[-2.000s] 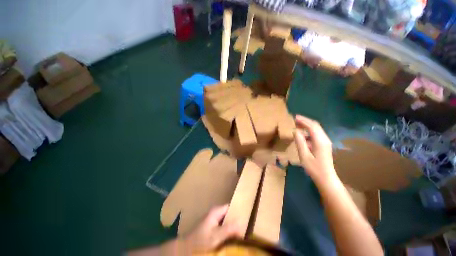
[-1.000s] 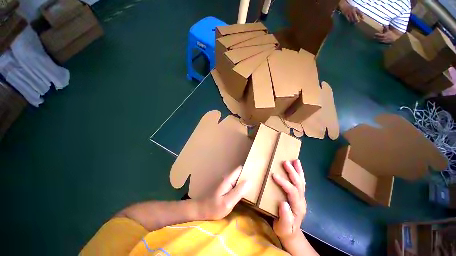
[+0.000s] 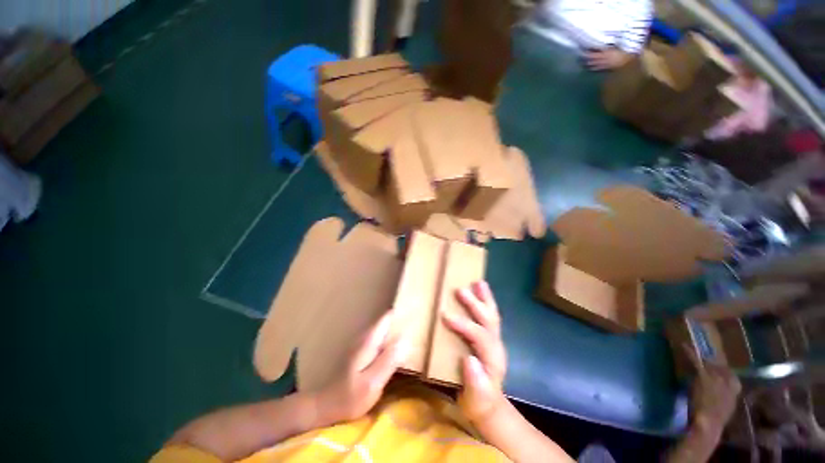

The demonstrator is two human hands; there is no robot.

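A brown cardboard mailer box (image 3: 419,312) lies at the near table edge in front of me, its narrow walls side by side with a dark seam between them. Its wide lid with rounded ears (image 3: 326,303) spreads flat to the left. My left hand (image 3: 366,366) grips the box's left side near its close end. My right hand (image 3: 477,348) lies on its right side, fingers over the top and thumb near the close end. The box's underside is hidden.
Part-folded boxes (image 3: 412,145) are fanned out beyond my hands. An open box (image 3: 592,291) with raised lid stands right. Beyond are a blue stool (image 3: 294,99), brown boxes (image 3: 669,86), a tangled pale heap (image 3: 696,194) and a person's striped sleeve (image 3: 624,23). Another person's hand (image 3: 715,393) is at lower right.
Since the oldest frame my right hand has come back from the fanned boxes onto this box. Since one second ago both hands keep their hold; the view has shifted and another person's hand shows lower right.
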